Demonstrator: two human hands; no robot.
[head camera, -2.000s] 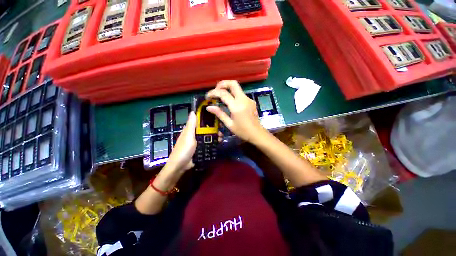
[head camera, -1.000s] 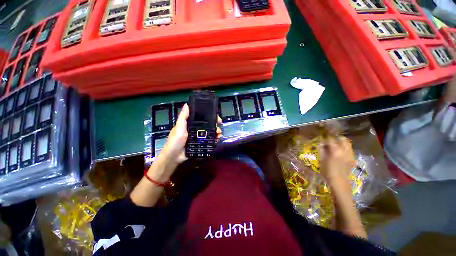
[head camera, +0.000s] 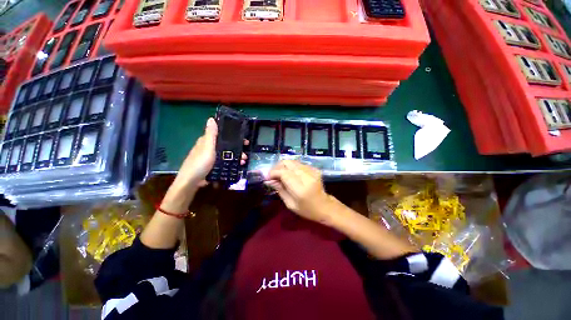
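Note:
My left hand (head camera: 199, 155) holds a black keypad phone (head camera: 230, 145) upright by its edges, with the screen and keys facing up. My right hand (head camera: 299, 186) is at the near edge of the clear lens tray (head camera: 369, 165), its fingertips pinched together; whether something thin is between them cannot be told. The tray holds a row of black-bordered display windows (head camera: 320, 140) to the right of the phone. The phone and my left hand hide the tray's left part.
A red foam tray stack (head camera: 263, 47) stands behind, another (head camera: 466, 81) at right. Stacked lens trays (head camera: 59, 128) are at left. A white cloth (head camera: 429, 134) lies on the green mat. Boxes of yellow liners (head camera: 426, 212) are below the table edge.
My right hand first dropped to the waste at right and is now back at the tray's near edge. The phone no longer shows the yellow frame. The view has shifted.

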